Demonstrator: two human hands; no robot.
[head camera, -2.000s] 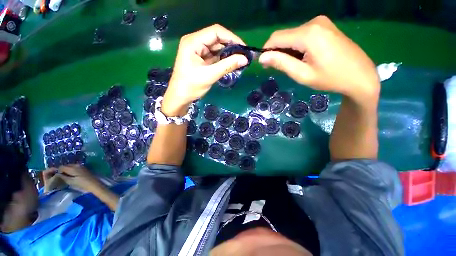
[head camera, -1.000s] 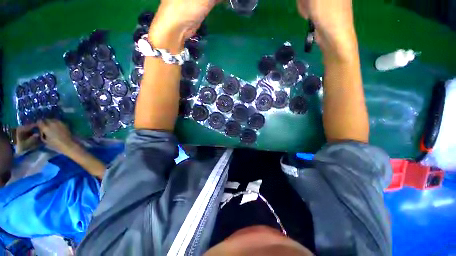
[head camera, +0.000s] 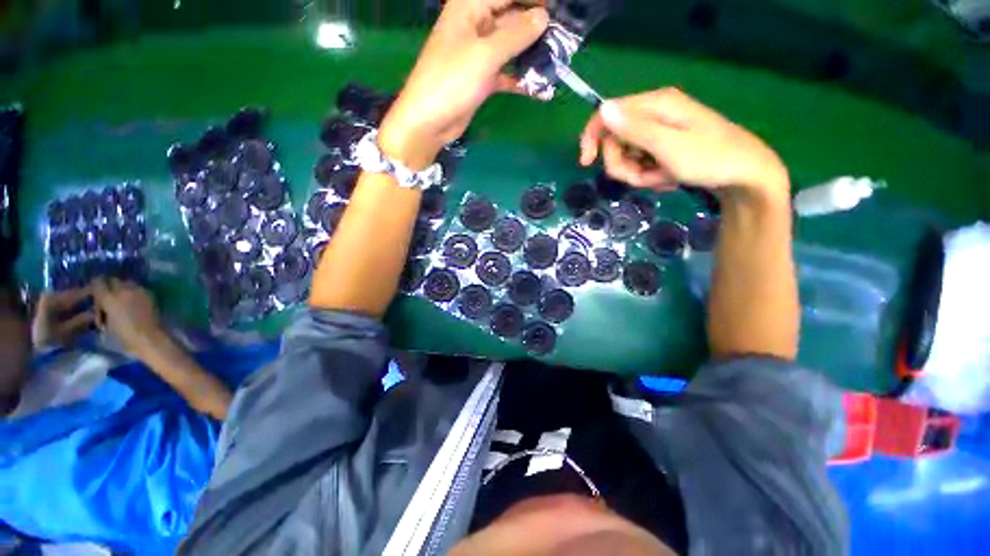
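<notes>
My left hand (head camera: 467, 65), with a pale bracelet at the wrist, is at the top of the view and holds a black speaker unit with shiny film (head camera: 551, 57). My right hand (head camera: 678, 141) is to its right and grips a slim tool (head camera: 578, 83). The tool's pale end points up-left and reaches the held unit; whether it touches cannot be told. Below the hands, black round speaker units (head camera: 493, 268) lie in rows and in an irregular cluster, with shiny clear film around some. My left forearm hides part of another group.
More disc groups (head camera: 248, 223) and a small set in rows (head camera: 98, 223) lie left. Another person's hands (head camera: 109, 315) are at lower left. A white bottle (head camera: 834, 196) lies right, near a black-orange tool (head camera: 921, 310), a white bag (head camera: 964, 315) and a red bin (head camera: 890, 427).
My hands were partly out of the top of the view a second ago and show again now. The slim tool's pale end is now at the unit in my left hand. The view has shifted.
</notes>
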